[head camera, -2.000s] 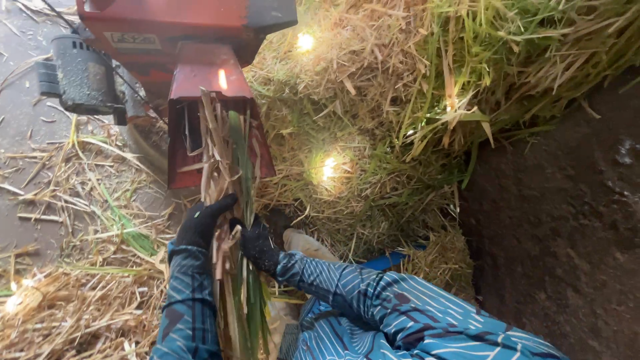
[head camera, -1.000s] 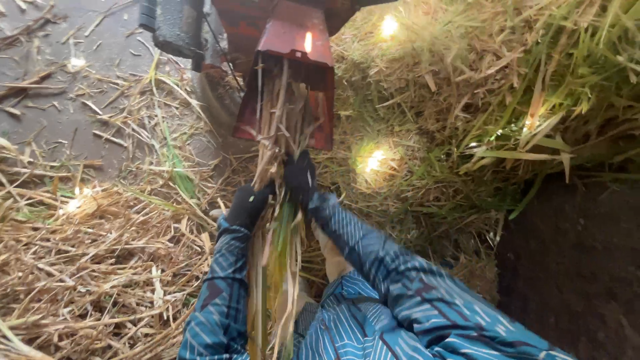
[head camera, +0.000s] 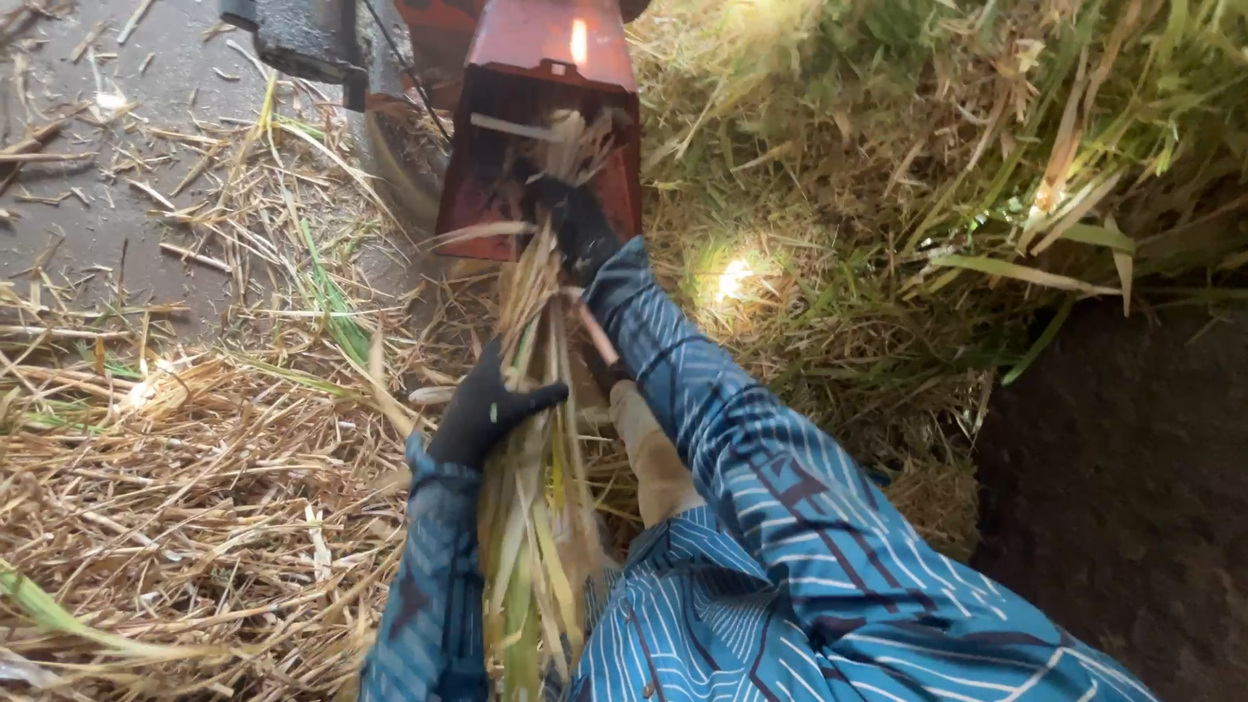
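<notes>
A long bundle of dry and green stalks (head camera: 531, 497) runs from near my body up to the red metal feed chute (head camera: 542, 78) of a chopping machine. My left hand (head camera: 492, 405), in a black glove, is wrapped around the bundle's left side below the chute, its thumb across the stalks. Inside the mouth of the chute is my right hand (head camera: 575, 219), also black-gloved, on the upper stalks; its fingers are blurred and partly hidden, so its hold cannot be told. Loose stalk ends stand above it in the chute.
A dark motor (head camera: 307, 37) and a wheel (head camera: 405, 161) sit left of the chute. Chopped straw (head camera: 195, 517) covers the floor at the left. Heaped grass and stalks (head camera: 916, 166) lie at the right, above a dark brown surface (head camera: 1121, 468). My leg shows below the chute.
My right hand has moved up the bundle into the chute mouth. My left hand remains on the stalks, lower down. The view has shifted, with the chute now nearer the middle.
</notes>
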